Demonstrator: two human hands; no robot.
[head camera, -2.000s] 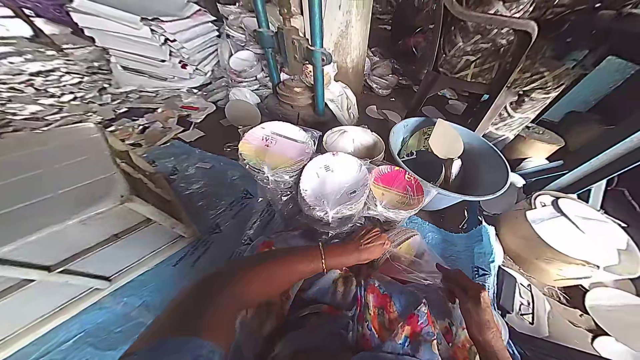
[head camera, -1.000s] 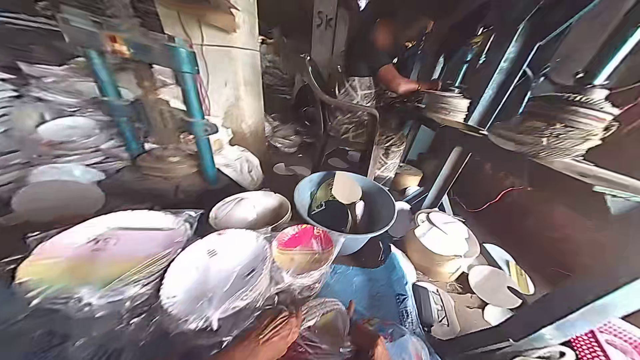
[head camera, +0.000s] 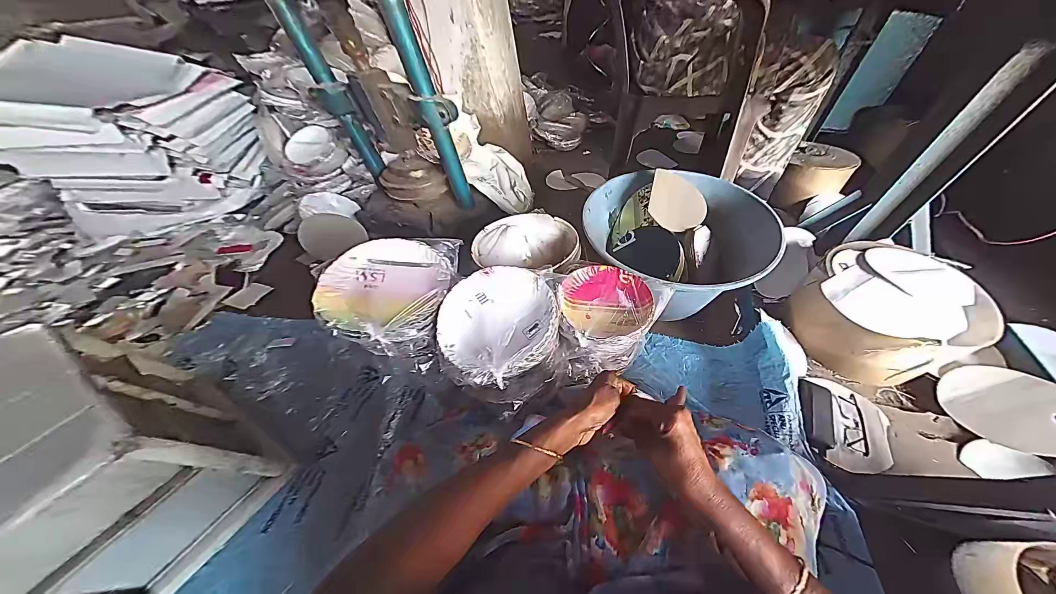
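My left hand (head camera: 602, 406), a thin bangle at its wrist, meets my right hand (head camera: 660, 421) above my lap, which a floral cloth (head camera: 615, 495) covers. The fingers of both are bent around something small and pale that they mostly hide. Just beyond them stand plastic-wrapped stacks of round paper plates or bowls: one with a pink and yellow top (head camera: 379, 285), one white (head camera: 497, 322), one with a red and yellow top (head camera: 606, 299). Behind the white stack is a bowl-shaped stack (head camera: 525, 241). A grey-blue plastic basin (head camera: 742, 247) holds a pale disc (head camera: 676, 200) and dark items.
A blue plastic sheet (head camera: 701, 367) lies under the stacks. Teal metal posts (head camera: 429, 107) stand behind them. Stacked white sheets (head camera: 124, 140) and scraps fill the left back. At right are a large roll (head camera: 858, 330) topped with paper discs and a slanting pole (head camera: 949, 140).
Two seconds ago a clear-wrapped item showed between my hands; now the hands are closer together and it is mostly hidden. The view swung right and came back.
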